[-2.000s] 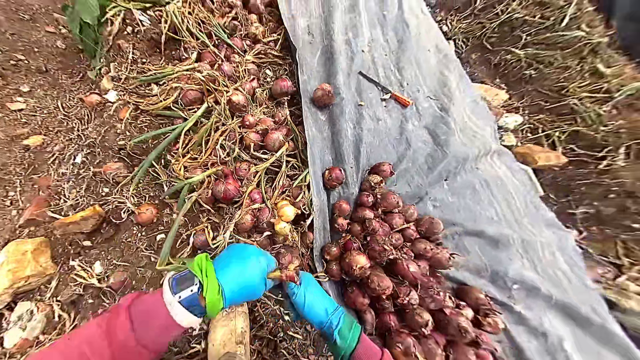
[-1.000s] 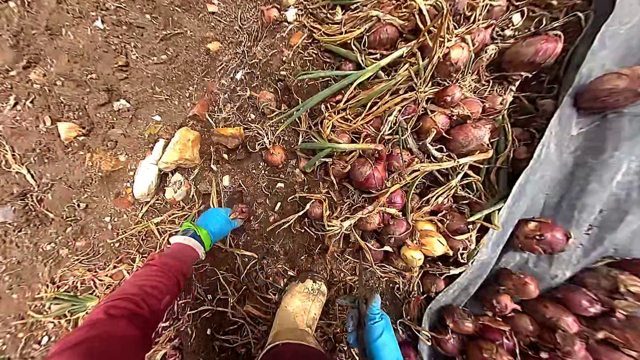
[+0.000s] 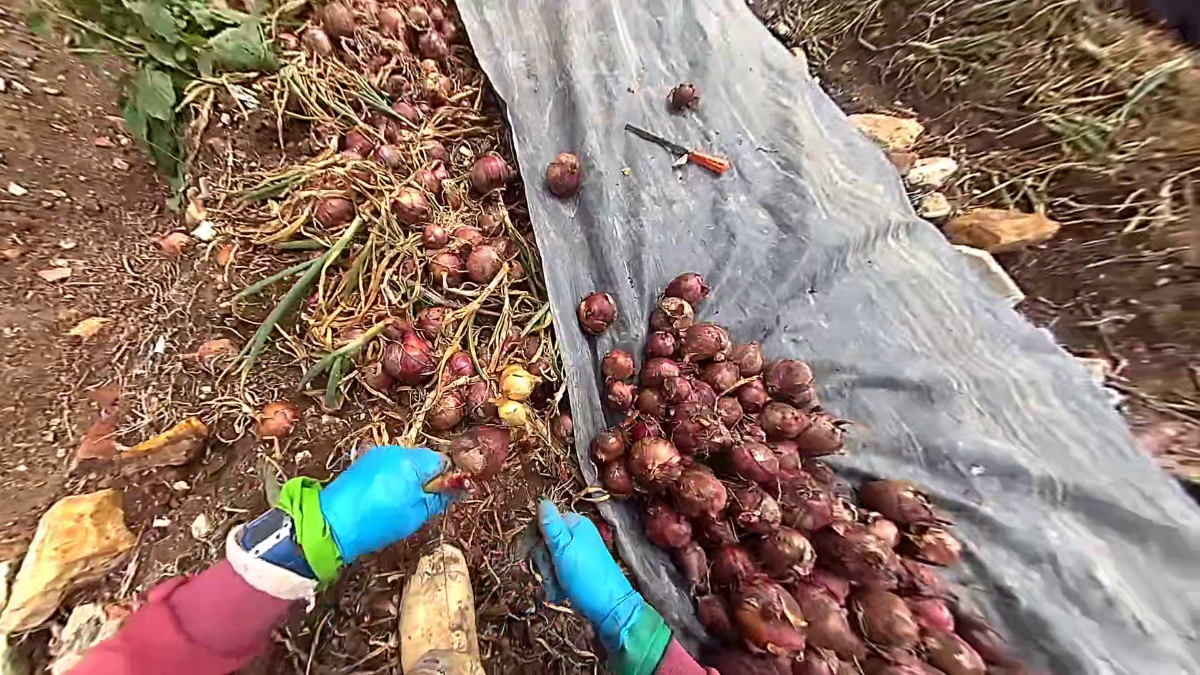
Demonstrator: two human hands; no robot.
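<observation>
My left hand, in a blue glove, grips a red onion by its neck, just above the soil. To its right, my blue-gloved right hand is low at the near edge of a grey plastic sheet. Its fingers point up and left; whether they hold anything is unclear. A large heap of red onions lies on the sheet beside it. Farther up the sheet are a knife with an orange handle and a few loose onions. Onions with dry leaves lie on the ground beyond my left hand.
My boot stands between the hands. Yellowish stones lie at the lower left, and more stones along the sheet's far right edge. A leafy green plant grows at the upper left. Two small yellow onions lie left of the sheet.
My left hand has come from the soil at the left to in front of the boot. Another onion now lies beyond the knife, absent two seconds ago. The view has swung right since one second ago.
</observation>
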